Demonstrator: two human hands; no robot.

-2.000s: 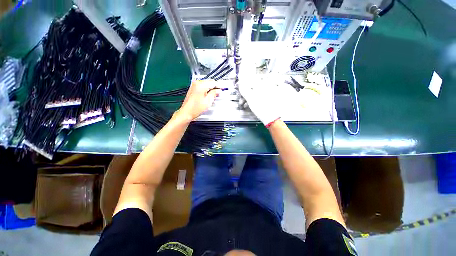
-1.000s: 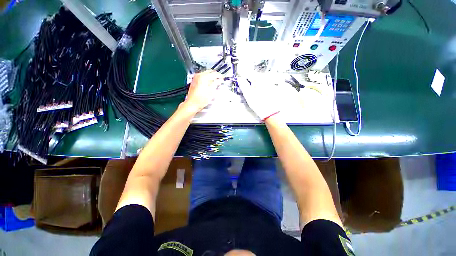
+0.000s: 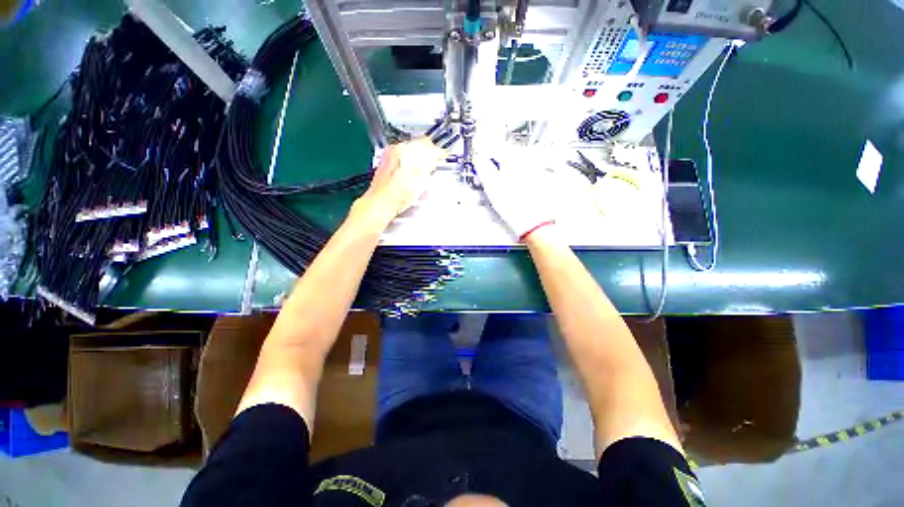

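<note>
My bare left hand [image 3: 404, 174] is at the left side of the machine's head, fingers bent around a short black cable end that shows only in part. My right hand in a white glove [image 3: 510, 193] is at the right of the head; its fingertips are washed out by glare, so its grip cannot be told. The silver soldering machine (?) [image 3: 459, 74] stands over the white base plate [image 3: 585, 223], its tip between my hands. The tied black cable bundle [image 3: 235, 158] curves down on the left, its metallic tips fanned at the bench edge below my left hand.
Loose black cable assemblies [image 3: 129, 139] lie at far left. The control box [image 3: 634, 74] stands right of the frame. Cutters (?) [image 3: 592, 168] lie on the plate. A phone (?) [image 3: 686, 203] with white cord lies right of it. Cardboard boxes [image 3: 139, 391] are below the bench.
My left hand has moved slightly up and toward the machine's head, its fingers now more closed. My right hand has shifted slightly. The bundle has barely moved.
</note>
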